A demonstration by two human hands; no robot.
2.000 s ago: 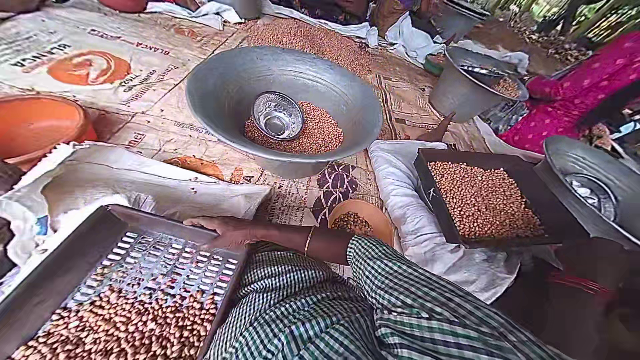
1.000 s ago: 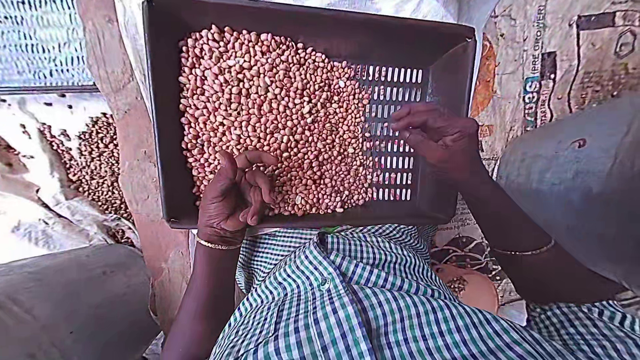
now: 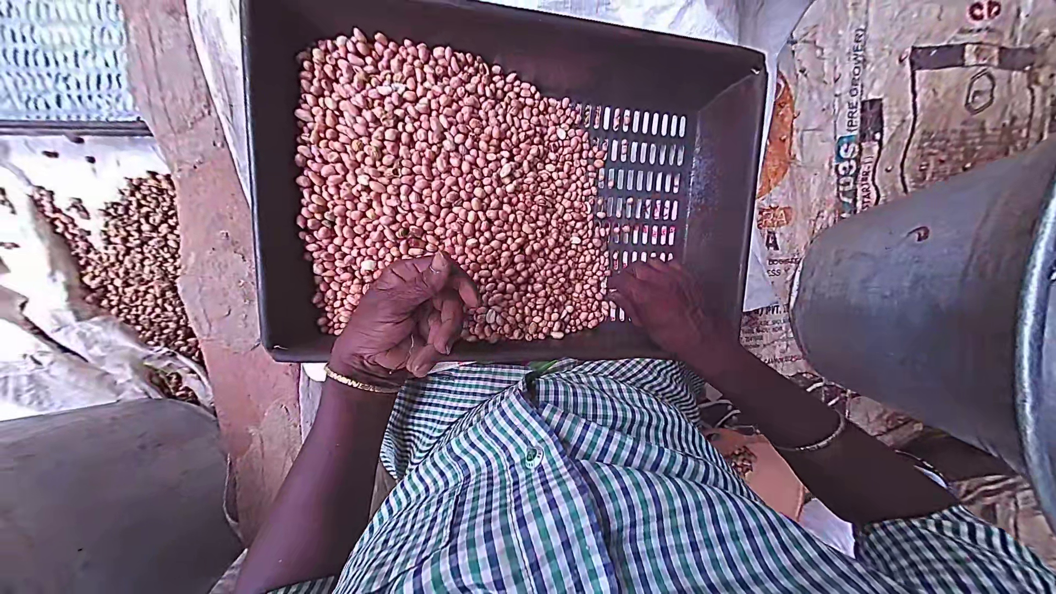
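A dark metal sieve tray (image 3: 724, 190) with a slotted bottom lies across my lap. Shelled peanuts (image 3: 445, 181) cover its left and middle parts, and bare slots show on the right. My left hand (image 3: 408, 318) hovers at the tray's near edge, palm turned partly up and fingers curled; whether something small is between the fingers cannot be told. Over the near right part of the tray, my right hand (image 3: 660, 301) has its fingertips bent down at the edge of the peanuts. What those fingertips may pinch is hidden.
Left of me, darker peanuts (image 3: 140, 256) lie on a white sheet, below another slotted metal sieve (image 3: 66, 62). Metal vessels stand at the lower left (image 3: 107, 495) and right (image 3: 916, 272). An orange bowl (image 3: 771, 474) is partly behind my right arm. Printed sacking (image 3: 973, 107) covers the ground.
The view has swung a lot since two seconds ago. Since one second ago, my right hand has come down toward the near edge of the tray, beside the peanuts.
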